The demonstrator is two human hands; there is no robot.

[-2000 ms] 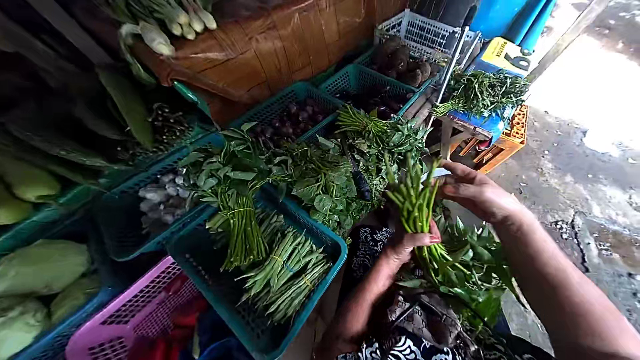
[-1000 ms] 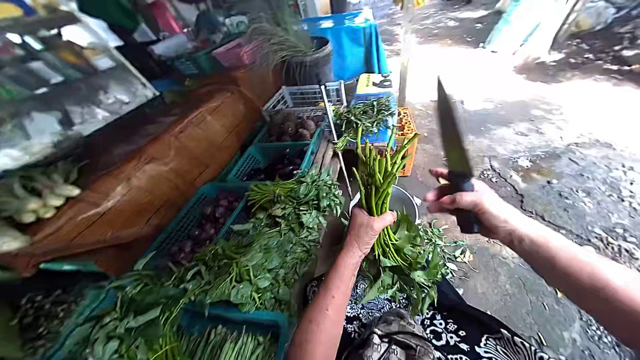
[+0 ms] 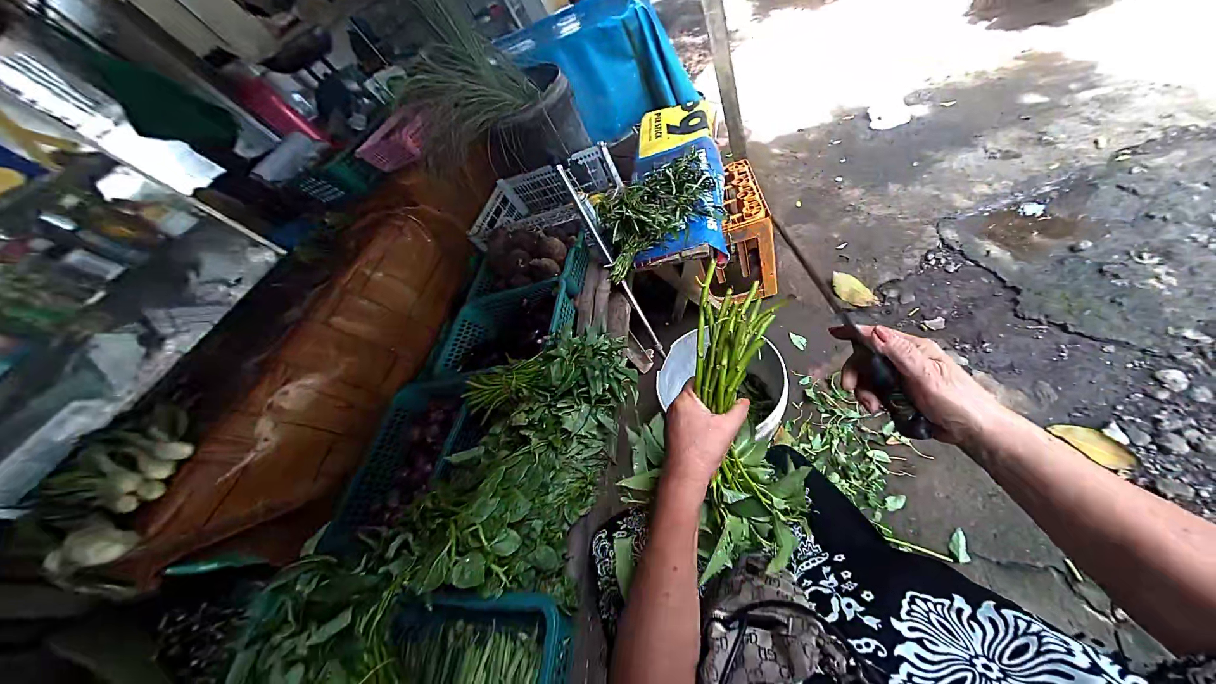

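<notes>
My left hand (image 3: 701,432) is closed around a bunch of leafy green stems (image 3: 730,347), cut ends pointing up and leaves hanging down over my lap. Behind the stems stands a round white bucket (image 3: 777,404), its inside partly hidden by them. To the right, my right hand (image 3: 917,380) grips the black handle of a knife (image 3: 822,280), whose long dark blade points up and to the left, apart from the bunch. Loose leafy trimmings (image 3: 845,446) lie on the ground between the bucket and my right forearm.
Bundled greens (image 3: 508,475) and green plastic crates (image 3: 494,328) of vegetables line the left, beside a brown covered ledge (image 3: 332,351). Ahead are an orange crate (image 3: 750,223), a metal rod (image 3: 608,252) and greens (image 3: 660,209) on a blue-and-yellow sack. Wet, cracked ground (image 3: 1026,237) lies right.
The knife blade, upright a second ago, now slants up and to the left. My left hand still holds the stems. The view has swung right since the oldest frame.
</notes>
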